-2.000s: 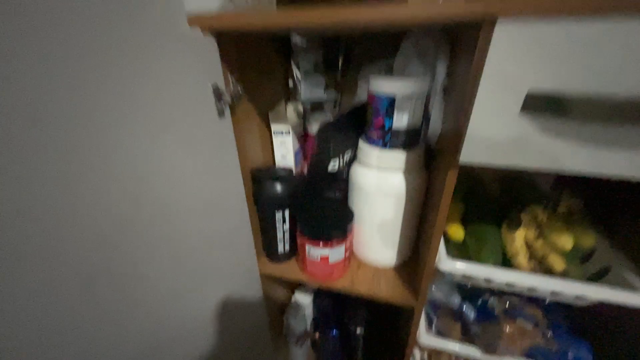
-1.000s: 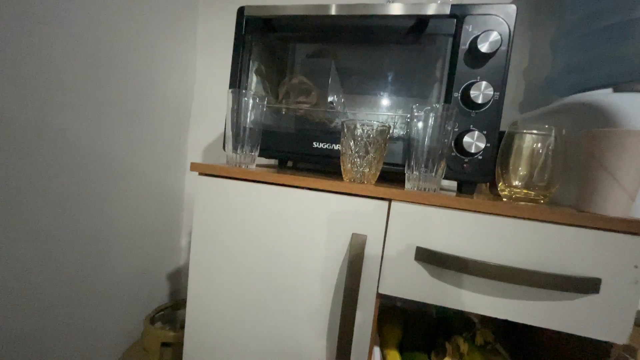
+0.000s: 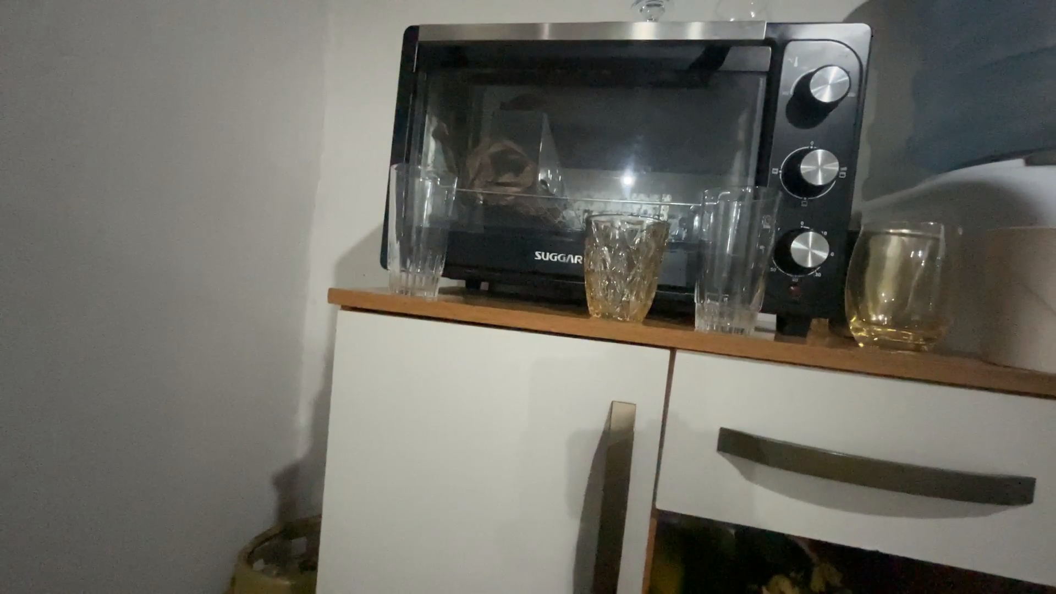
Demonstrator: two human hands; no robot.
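Neither of my hands shows in the view. A black Suggar countertop oven [image 3: 594,124] stands on the wooden top [image 3: 495,318] of a white cabinet, its glass door closed. Along the front edge stand a tall clear glass [image 3: 421,235] at the left, a short amber textured glass [image 3: 624,272] in the middle and another tall clear glass [image 3: 730,264] to its right. A rounded amber glass [image 3: 897,289] sits right of the oven's knobs. Below, the white cabinet door [image 3: 462,454] with its upright metal handle [image 3: 615,495] is closed.
A closed drawer [image 3: 874,421] with a metal handle [image 3: 874,466] is right of the door, above a dark open compartment [image 3: 742,557]. A round yellowish container [image 3: 272,561] stands at the lower left, near the grey wall [image 3: 157,289]. A pale rounded container [image 3: 1019,297] is at the right edge.
The cabinet compartment with bottles and tubs stood open two seconds ago; its white door is closed now. The view has swung up to the oven and glasses.
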